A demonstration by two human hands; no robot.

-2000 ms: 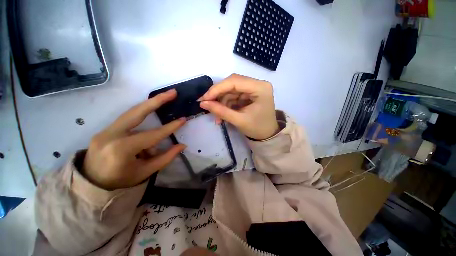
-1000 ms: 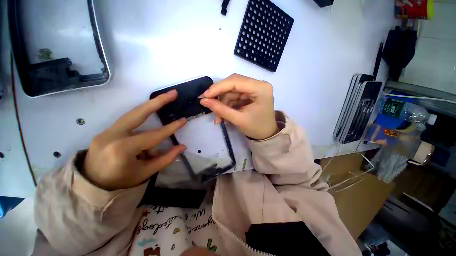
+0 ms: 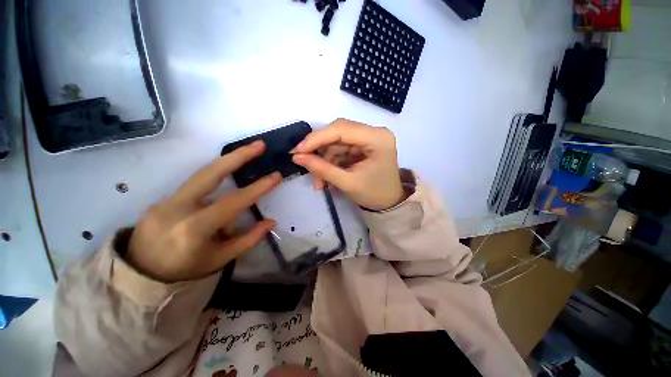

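Observation:
A black phone middle frame (image 3: 250,175) lies tilted on the white tabletop in front of me, its solid plate at the far end and its large opening nearer me. My left hand (image 3: 193,221) steadies it, with fingers spread over the plate's left part and the thumb by the left rail. A thin bright line shows near that thumb; I cannot tell what it is. My right hand (image 3: 353,163) is over the plate's right side, thumb and index finger pinched on a tiny part (image 3: 294,152), mostly hidden by the fingertips.
A black dotted parts tray (image 3: 383,56) lies beyond my right hand, with loose black parts (image 3: 327,15) left of it and a black box beyond. Stacked frames (image 3: 70,140) lie far left; another bundle (image 3: 521,163) stands right, near a plastic bottle (image 3: 588,163) and cardboard.
The view has shifted slightly, showing more loose black parts at the top. My hands and the frame keep nearly the same pose, with small finger movements only.

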